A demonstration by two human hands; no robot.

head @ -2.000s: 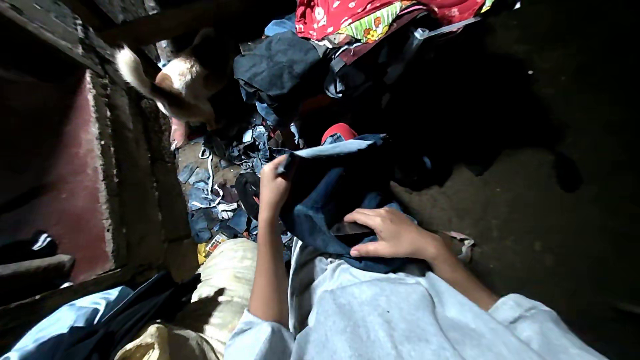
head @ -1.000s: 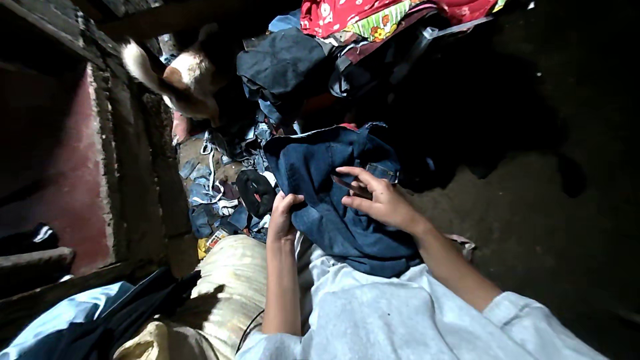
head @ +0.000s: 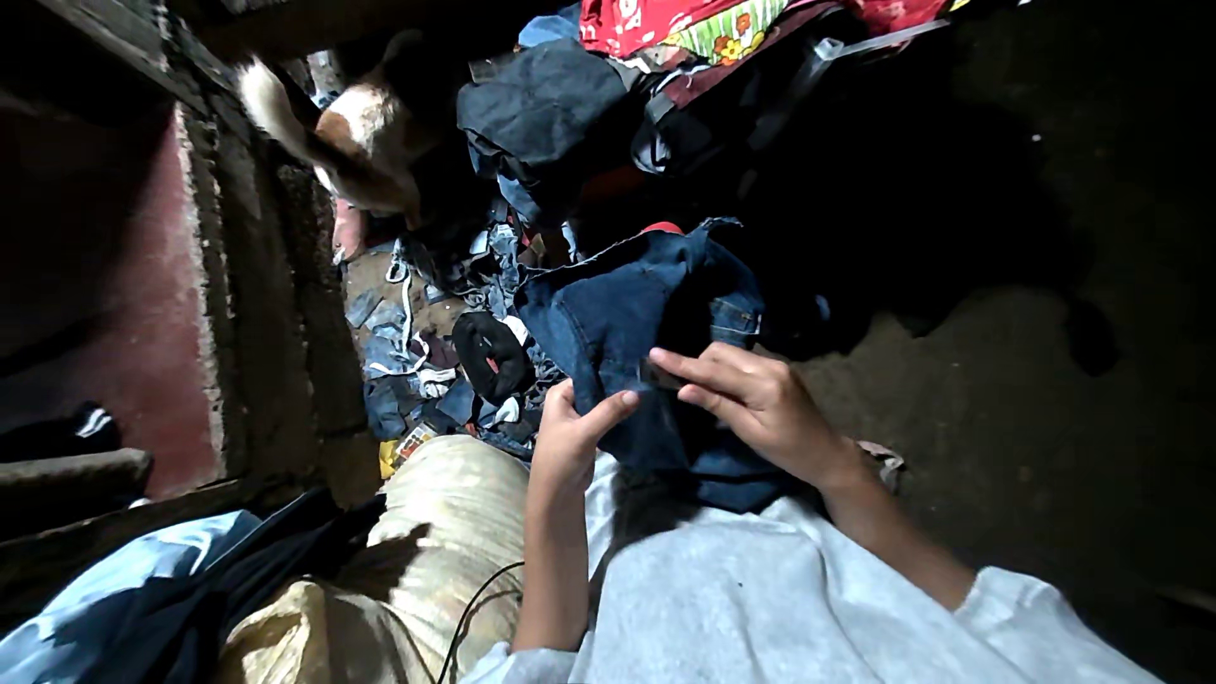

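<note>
A piece of dark blue denim [head: 617,318] with a frayed upper edge lies across my lap, over the light grey shirt [head: 722,589]. My left hand [head: 579,427] pinches its left side between thumb and fingers. Just right of it, my right hand [head: 750,394] is over the cloth, index finger and thumb toward the left thumb. A small dark object, perhaps a thin blade, shows at the right fingertips; its kind is not clear. A stitched denim part [head: 733,318] shows at the cloth's right. Something red [head: 662,228] peeks out behind the upper edge.
Denim scraps [head: 389,323] and a black ring-shaped cloth item [head: 491,356] lie on the floor at left. A white and brown animal with a raised tail [head: 366,142] stands beyond. Dark clothes [head: 541,100] and red printed fabric [head: 636,24] are piled ahead. A pale sack [head: 456,513] lies beside my left arm.
The denim, raised and folded over by my left hand two seconds ago, now lies spread lower. My left hand has moved down and toward my right hand along the cloth.
</note>
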